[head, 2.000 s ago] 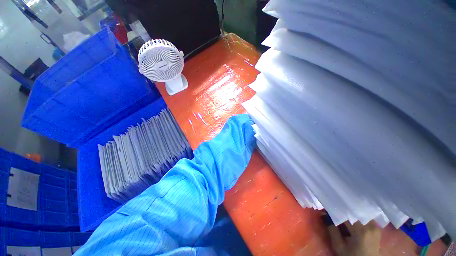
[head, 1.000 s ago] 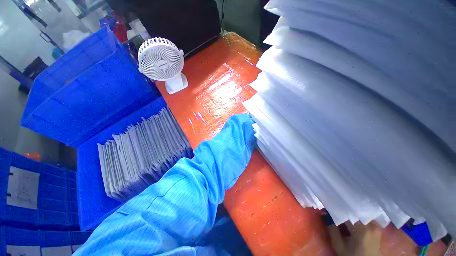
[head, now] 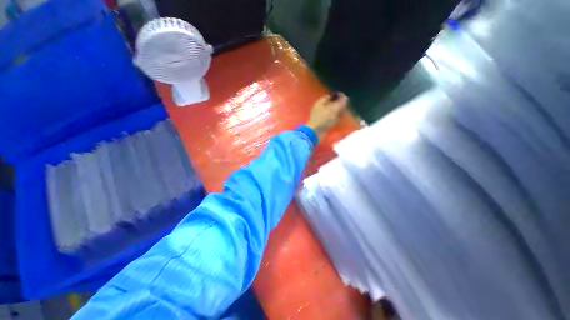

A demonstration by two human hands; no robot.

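A tall fanned stack of floppy white foam sleeves (head: 412, 206) fills the right side of the view, blurred. My left hand (head: 327, 112) reaches in from the lower left in a blue sleeve and is over the orange-red bench mat, just beyond the stack's upper left edge. A black cap or dark spot shows at its fingertips. The hand is small and blurred, and I cannot tell if it holds anything. My right hand is not visible. A small brownish patch shows under the stack at the bottom edge, too unclear to name.
A white desk fan (head: 174, 59) stands on the orange-red bench mat (head: 240, 125). At left, a blue crate (head: 34, 269) holds upright white sleeved panels (head: 119, 187), with another blue crate (head: 56, 81) behind it. A large dark shape (head: 375, 44) stands beyond the bench.
My left hand has come out from behind the white stack and is now visible. The view has shifted, so the fan and crates sit further left. The skin at the bottom right is mostly gone.
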